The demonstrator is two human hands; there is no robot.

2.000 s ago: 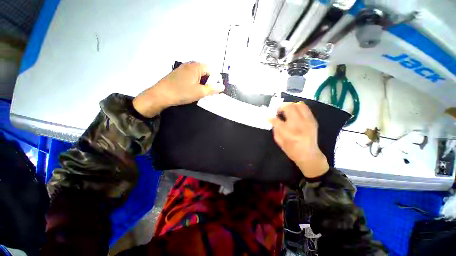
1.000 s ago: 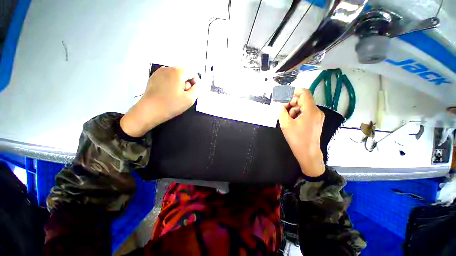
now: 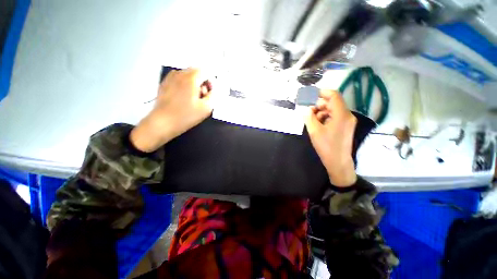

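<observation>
A black fabric panel (image 3: 250,161) lies over the front edge of the white table, below the machine. A bright white strip (image 3: 259,120) lies along its upper edge, between my hands. My left hand (image 3: 180,103) grips the panel's upper left part, fingers curled. My right hand (image 3: 333,128) pinches the upper right part by the strip's right end, beside a small grey block (image 3: 308,96). The presser foot area is washed out by glare. Fingertips are partly hidden under the curled hands.
The sewing machine head (image 3: 452,60), blurred, spans the upper right. Green-handled scissors (image 3: 357,92) lie right of my right hand. Small brownish metal parts (image 3: 402,135) lie farther right on the white table (image 3: 82,109). Blue crates (image 3: 417,234) show below the table edge.
Since two seconds ago the white strip and panel edge have straightened, and my left hand has moved left. Over the last second the hands have barely moved; the machine head is now blurred.
</observation>
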